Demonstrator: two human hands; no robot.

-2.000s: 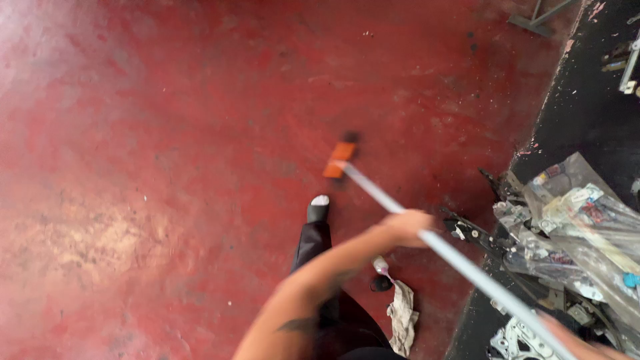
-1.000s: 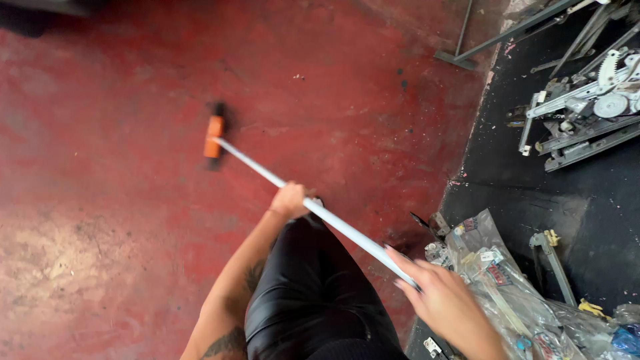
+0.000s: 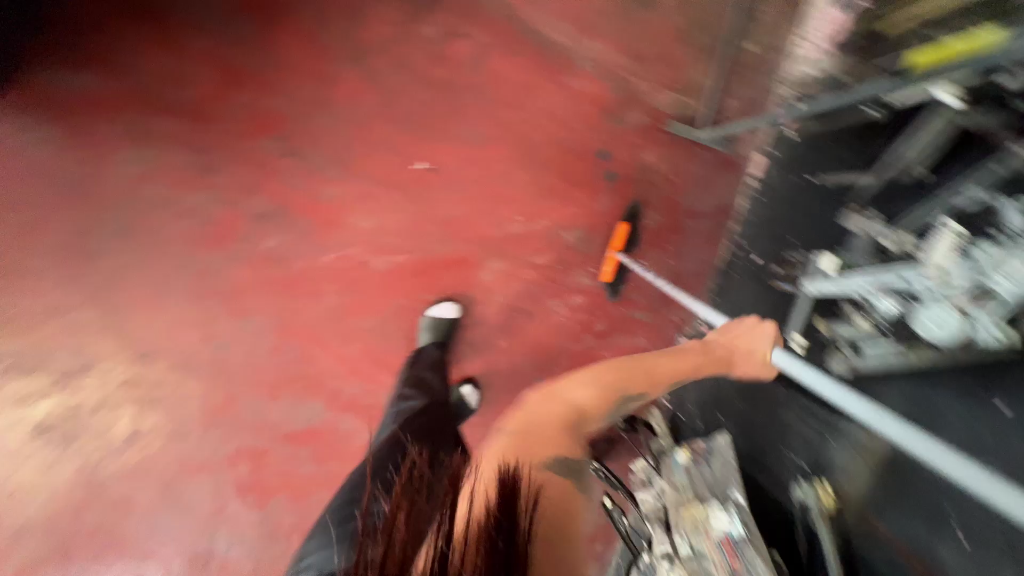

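Note:
My left hand [image 3: 744,348] is closed around the pale pole [image 3: 888,424] of a push broom, near the border of the red floor. The broom's orange head [image 3: 614,252], with dark bristles along it, lies on the red floor [image 3: 320,264] up and to the left of that hand. The pole runs down and right, out of the frame at the right edge. My right hand is outside the view. The picture is blurred by motion.
A black surface [image 3: 904,400] on the right holds metal mechanisms [image 3: 944,296]. Plastic-wrapped parts [image 3: 704,512] lie at the bottom right. A grey metal frame [image 3: 704,140] stands at the upper right. My shoes [image 3: 442,320] are on the red floor, left of my arm.
The broom head has moved right across the floor, toward the black surface. My left hand has stayed on the pole; my right hand, seen on it a second ago, has left the view.

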